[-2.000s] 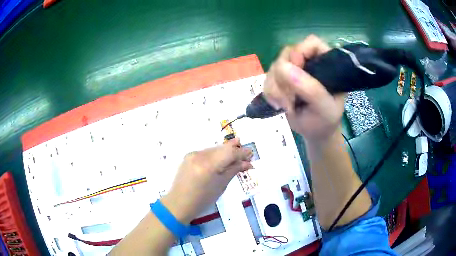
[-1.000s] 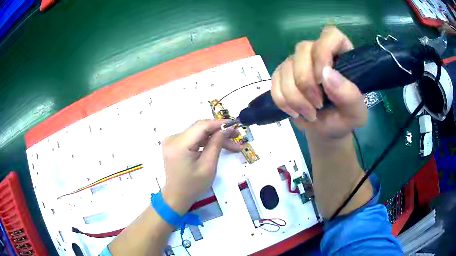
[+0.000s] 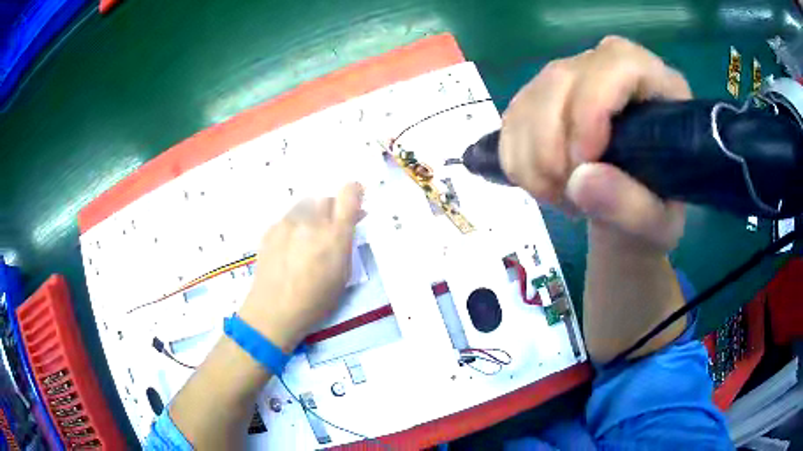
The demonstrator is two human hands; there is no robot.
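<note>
The large white back panel [image 3: 211,211] lies on its orange-red pallet. A narrow yellow-orange circuit board [image 3: 427,187] lies at a slant on its upper right part, with a thin dark wire curving from its upper end. My right hand [image 3: 590,132] grips the thick black electric screwdriver [image 3: 696,150]; its bit points left, above and right of the board, apparently clear of it. My left hand [image 3: 304,260], with a blue wrist strap, is over the panel's middle, left of the board and apart from it. Its fingers are bent, and whether they hold anything is not visible.
A red ribbon cable [image 3: 352,324], a multicolour wire harness [image 3: 207,275], a black oval [image 3: 484,310] and a small green board [image 3: 552,295] are on the panel. A red slotted rack [image 3: 62,361] stands left. More narrow boards [image 3: 734,72] lie at the upper right.
My left hand has let go of the narrow board and moved left and down. The screwdriver has moved up and right, away from the board. The panel appears shifted in view.
</note>
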